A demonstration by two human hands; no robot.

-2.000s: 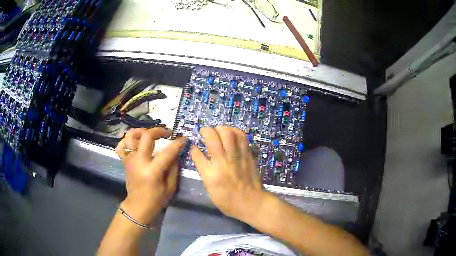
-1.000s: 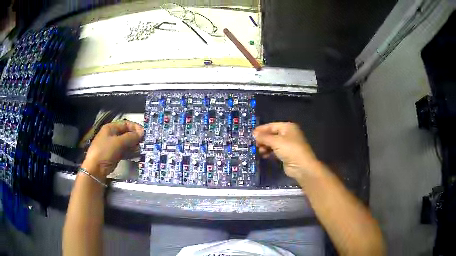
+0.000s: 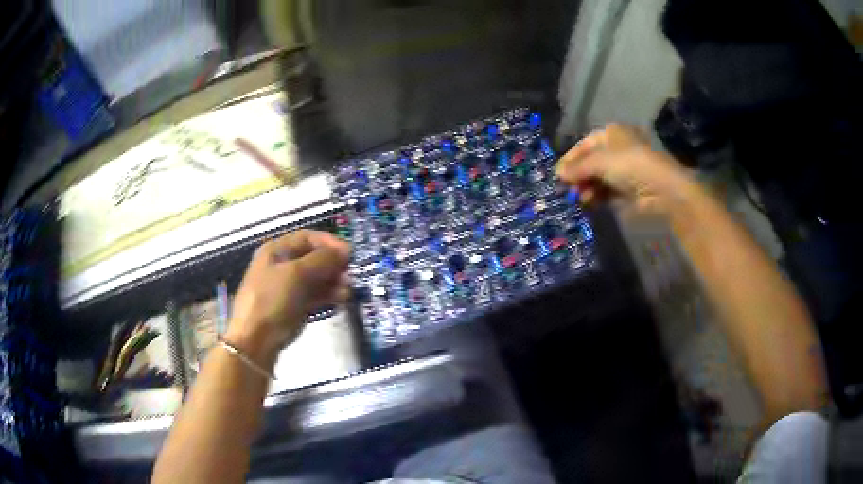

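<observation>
A circuit board panel [image 3: 454, 222] with rows of blue, red and green components is held tilted between my two hands, at the right end of the rails. My left hand [image 3: 298, 279] pinches its left edge; a thin bracelet is on that wrist. My right hand [image 3: 610, 170] grips its upper right edge. The fingertips are slightly blurred. The panel's underside is hidden.
A stack of panels [image 3: 26, 331] stands at the far left. Metal rails [image 3: 378, 388] run below a white board [image 3: 95, 222] with a brown stick [image 3: 263, 159]. Tools [image 3: 123, 354] lie in the opening. A blue crate [image 3: 71, 95] is at upper left.
The view has swung to the right. Both hands have moved the panel from across the rails to their right end, and it is now turned at a slant.
</observation>
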